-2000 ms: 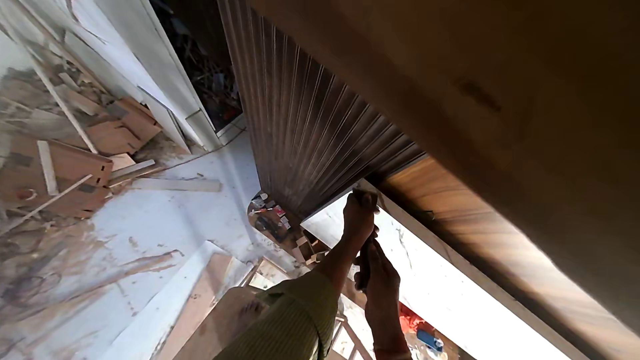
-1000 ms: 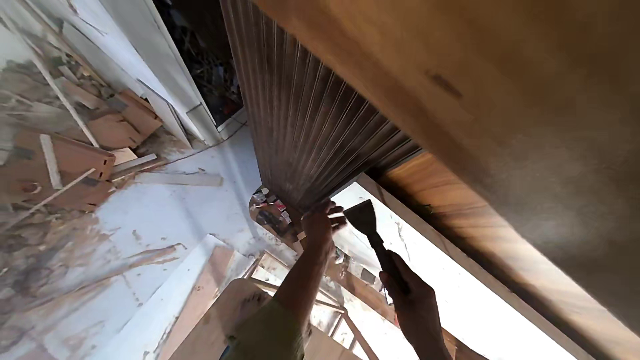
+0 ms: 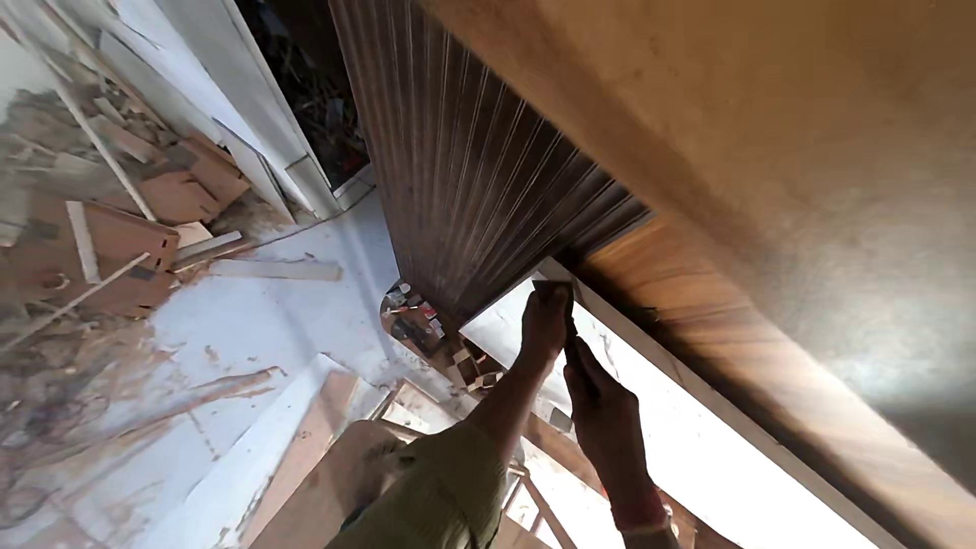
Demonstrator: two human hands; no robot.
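A putty knife (image 3: 553,288) with a wide dark blade lies against the near end of a white board's edge (image 3: 648,335), beside the dark grooved panel (image 3: 473,168). My right hand (image 3: 606,412) grips its handle from below. My left hand (image 3: 544,324) is closed at the blade, its fingers pressing on it; the fingertips are partly hidden. The board's white face (image 3: 686,442) spreads below and to the right of both hands. Wood-grained panelling (image 3: 671,274) runs along the far side of the board's edge.
A large brown wooden panel (image 3: 762,152) fills the upper right. Under the grooved panel stands a container of small items (image 3: 415,320). Cardboard (image 3: 114,252) and wood scraps are heaped at left; a loose strip (image 3: 274,270) and board offcuts (image 3: 305,450) lie on the floor.
My left hand, apart from the knife with fingers spread one second ago, is now at the blade. The knife has moved up to the board's edge, with my right hand still on its handle.
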